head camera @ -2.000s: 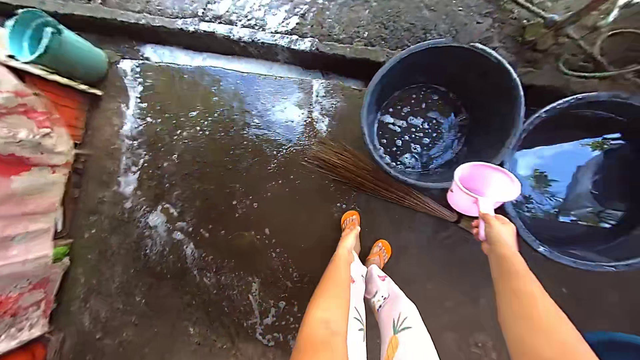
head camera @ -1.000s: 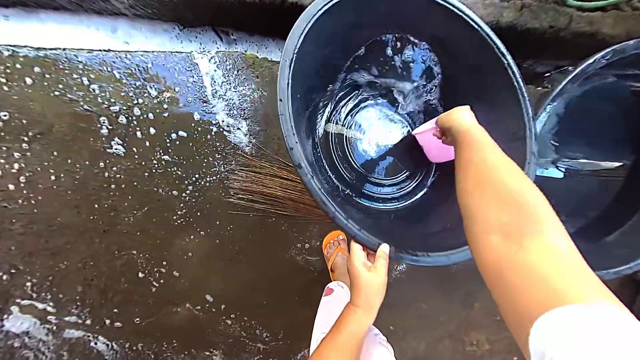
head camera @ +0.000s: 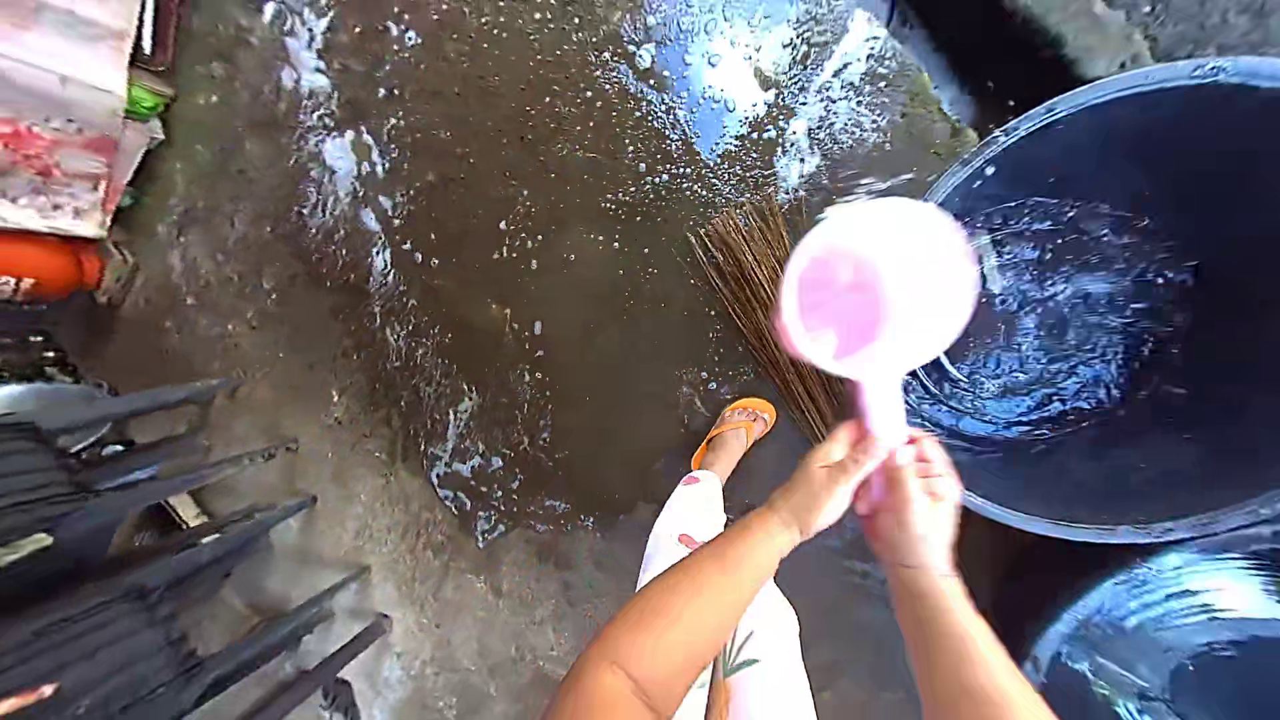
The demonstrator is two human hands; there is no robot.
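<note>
Both my hands grip the handle of a pink plastic dipper [head camera: 930,280], which is blurred by motion. My left hand [head camera: 822,482] closes around it from the left, and my right hand [head camera: 915,500] from the right. The dipper's bowl is held over a stick broom [head camera: 760,290] and the near rim of a large black tub [head camera: 1130,470]. Rippling water [head camera: 1060,320] lies in that tub. The broom rests on the wet floor, its bristles pointing up and left; its handle end is hidden behind my hands and the dipper.
A second tub [head camera: 1150,610] with water stands at the lower right. Foam streaks [head camera: 340,160] mark the wet concrete floor [head camera: 600,400]. Dark wooden slats [head camera: 200,470] reach in from the lower left, and an orange object [head camera: 50,265] lies above them. My foot in an orange flip-flop [head camera: 735,430] is beside the broom.
My left hand has left the tub's rim and now holds the dipper's handle. The dipper has come up out of the tub. The view has swung left.
</note>
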